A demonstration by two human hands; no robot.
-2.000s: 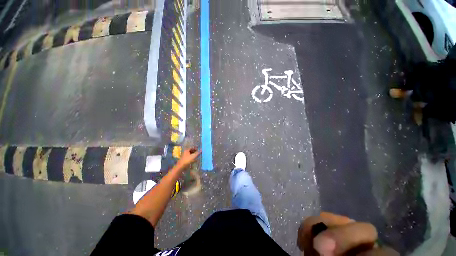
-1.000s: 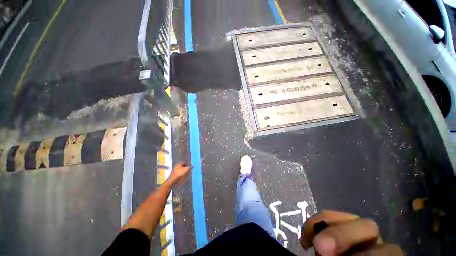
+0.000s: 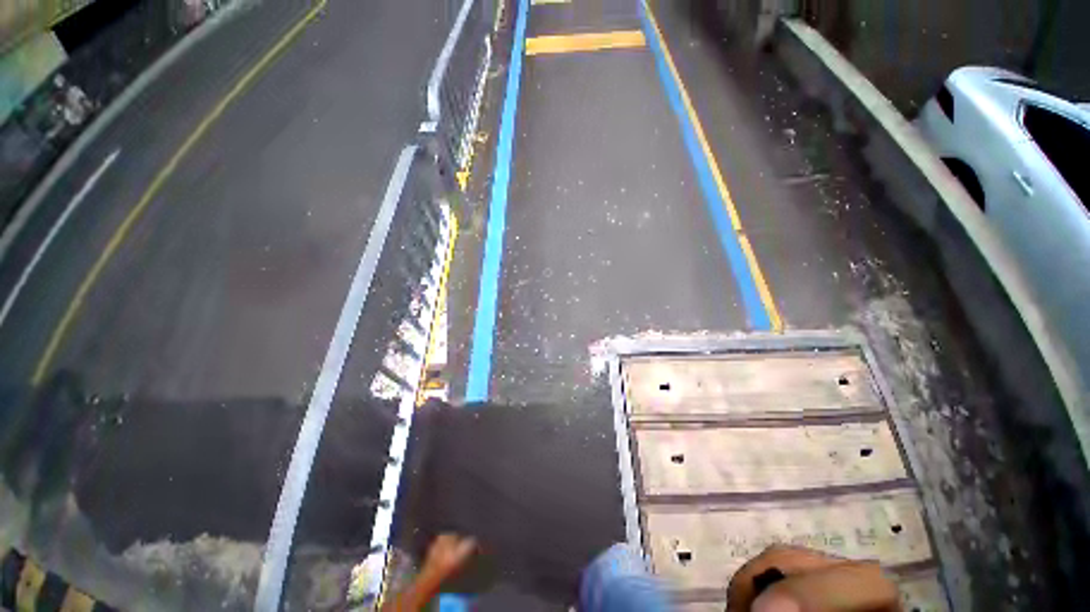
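My right hand (image 3: 819, 580) is at the lower right, close to the camera and cut off by the bottom edge. Its fingers are curled around a small dark object (image 3: 767, 579), of which only a black tip shows between thumb and fingers. My left hand (image 3: 445, 557) is low and left of centre, small and blurred, near the bottom edge. I cannot tell whether it holds anything. A bit of my blue trouser leg (image 3: 619, 581) shows between the hands.
A metal guardrail (image 3: 347, 347) runs along the left of the blue-edged lane (image 3: 586, 179). Pale cover slabs (image 3: 765, 452) in a frame lie ahead on the right. A low wall (image 3: 879, 114) stands at the right with a white car (image 3: 1016, 179) beyond it. A road lies left.
The view has moved forward and tilted up. The cover slabs are lower and nearer, and the bicycle marking is out of view. My left hand is lower in the picture. My right hand stays curled.
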